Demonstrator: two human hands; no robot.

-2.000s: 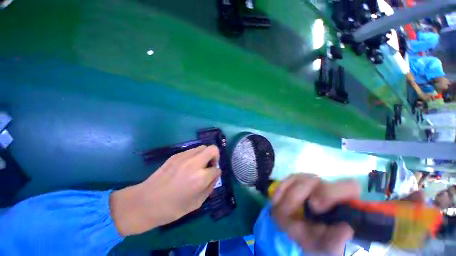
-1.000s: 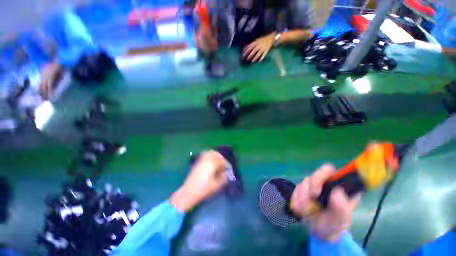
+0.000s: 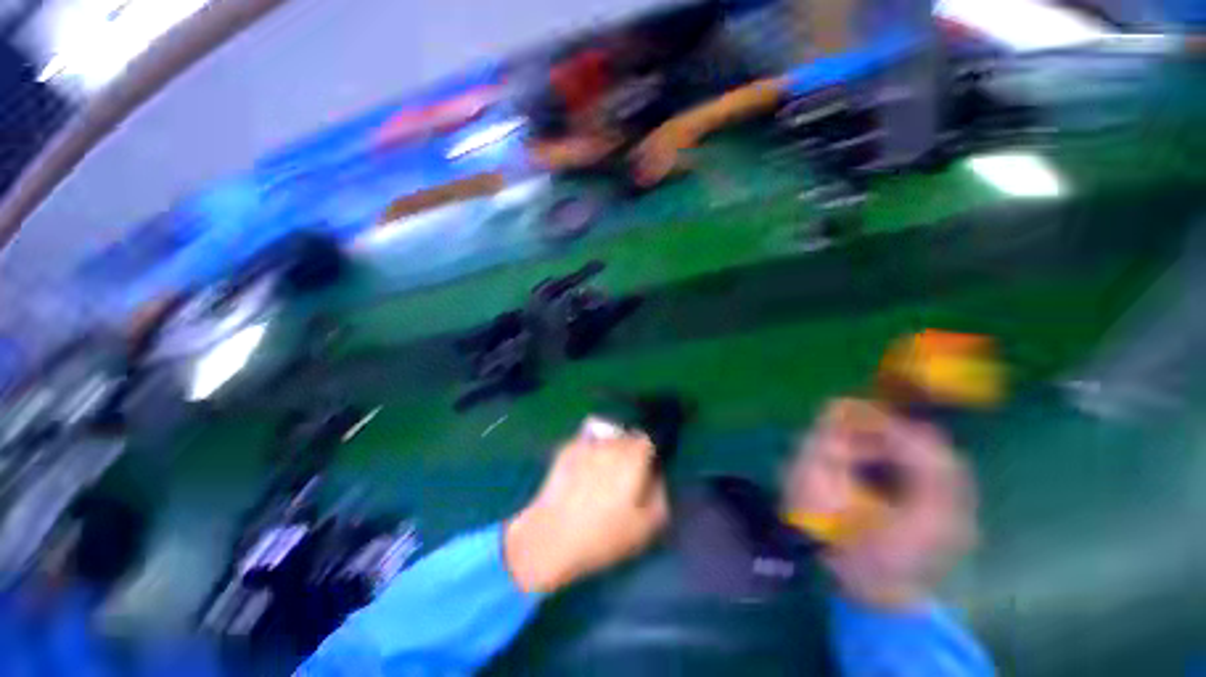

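Note:
The view is strongly blurred. My left hand (image 3: pixel 589 513) is closed at the near side of a black part (image 3: pixel 657 421); a small white patch shows at its knuckles. Its fingertips are hidden. My right hand (image 3: pixel 884 509) is wrapped around the electric screwdriver (image 3: pixel 946 369), whose yellow-orange end points up and away. The screwdriver's bit cannot be made out. The dark screw dish (image 3: pixel 730 532) lies on the bench between my hands, just left of my right hand.
A loose pile of black parts with white pieces (image 3: pixel 298 562) lies at the lower left. Black frames (image 3: pixel 536 337) lie across the green bench (image 3: pixel 741 318). A person's arm (image 3: pixel 714 122) reaches in at the far side, near a black heap (image 3: pixel 833 126) and an upright (image 3: pixel 909 93).
The view has tilted and shifted. Two black frames now show close together beyond my left hand. The screwdriver points more away from me, still in my right hand.

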